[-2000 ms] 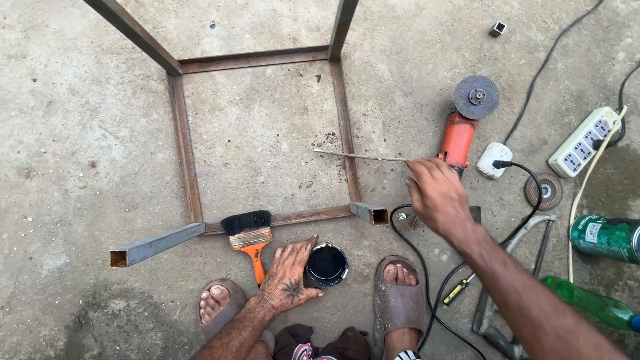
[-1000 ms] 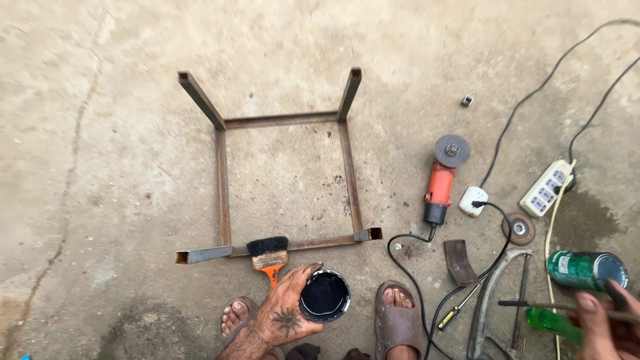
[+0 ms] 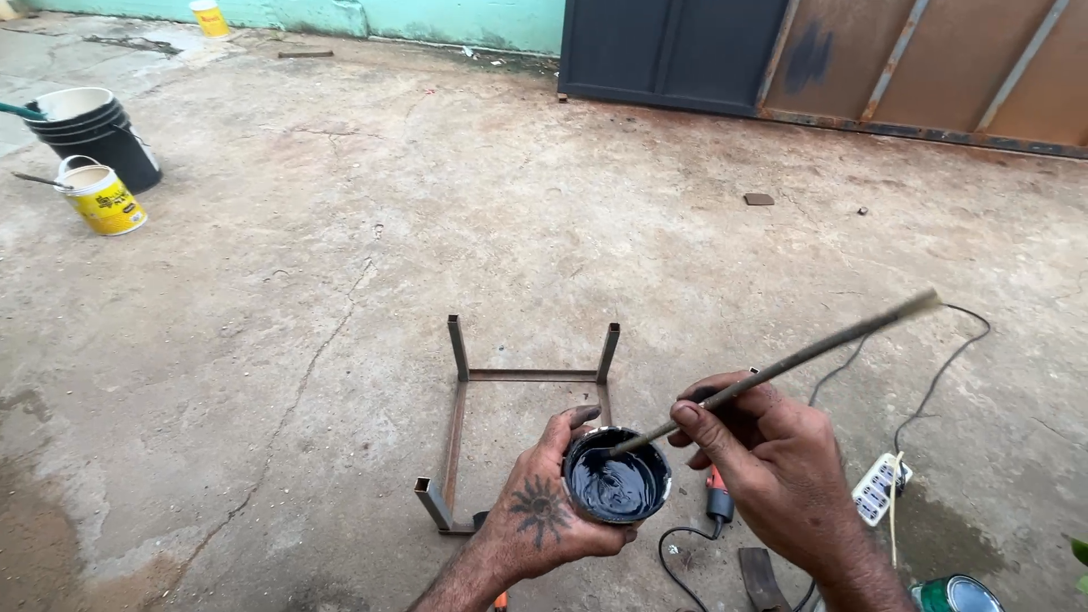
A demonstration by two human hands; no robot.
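My left hand [image 3: 544,510] holds up a small open can of dark paint [image 3: 617,484], its fingers wrapped around the side. Between the thumb and fingers of my right hand [image 3: 765,459] is a thin stick [image 3: 816,347], slanting down with its lower end in the paint. Beyond the hands, a square steel tube frame [image 3: 534,375] with upright legs lies on the concrete; my left hand and the can hide part of it. The paintbrush is mostly hidden behind my left forearm, with a bit of its orange handle [image 3: 501,602] showing.
An angle grinder [image 3: 719,500], partly hidden, its cord, a power strip [image 3: 881,489] and a green can [image 3: 956,595] are at the right. A black bucket [image 3: 140,153] and yellow pail [image 3: 106,204] stand far left. A metal gate [image 3: 680,51] spans the back right.
My left hand has lifted the paint can off the ground. The stick, held in my right hand earlier, now has its end in the paint. The view has tilted up.
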